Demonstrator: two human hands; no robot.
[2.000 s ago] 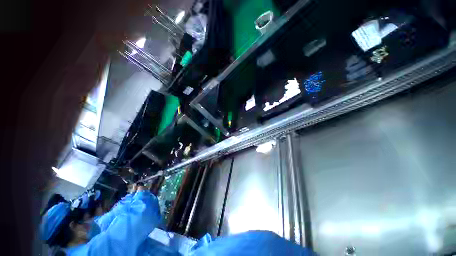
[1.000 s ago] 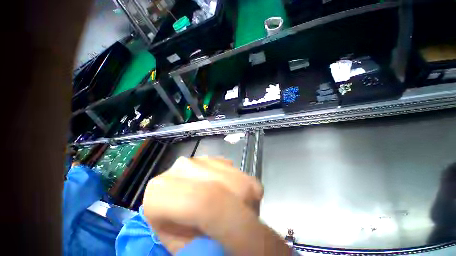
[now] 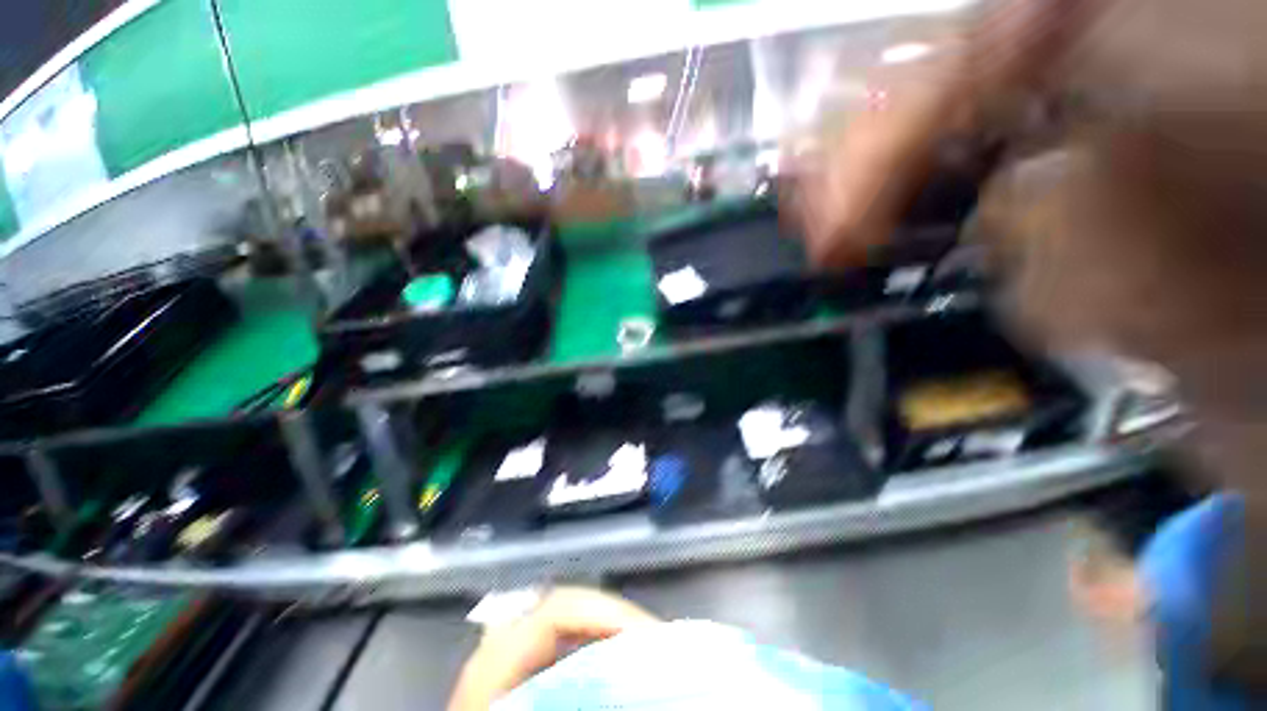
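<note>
A large blurred hand, which looks like my right hand, is raised close to the camera at the upper right. Its fingers point left, and what it holds, if anything, cannot be told. What looks like my left hand is low in the centre, cut off by the bottom edge beside a blue sleeve; its fingertips are hidden. Beyond it, the lower shelf holds white connectors, blue components and a white paper or bag in black trays. A green circuit board lies at the lower left.
A metal shelf rail crosses the view above the metal worktop. Black bins stand on the green upper shelf, with a whitish ring between them. A cardboard-lined box is at right. Another hand shows at right, owner unclear.
The view has swung upward and levelled, bringing the upper shelf and background into sight. The large hand has appeared at the upper right; the fist seen centrally before is no longer there.
</note>
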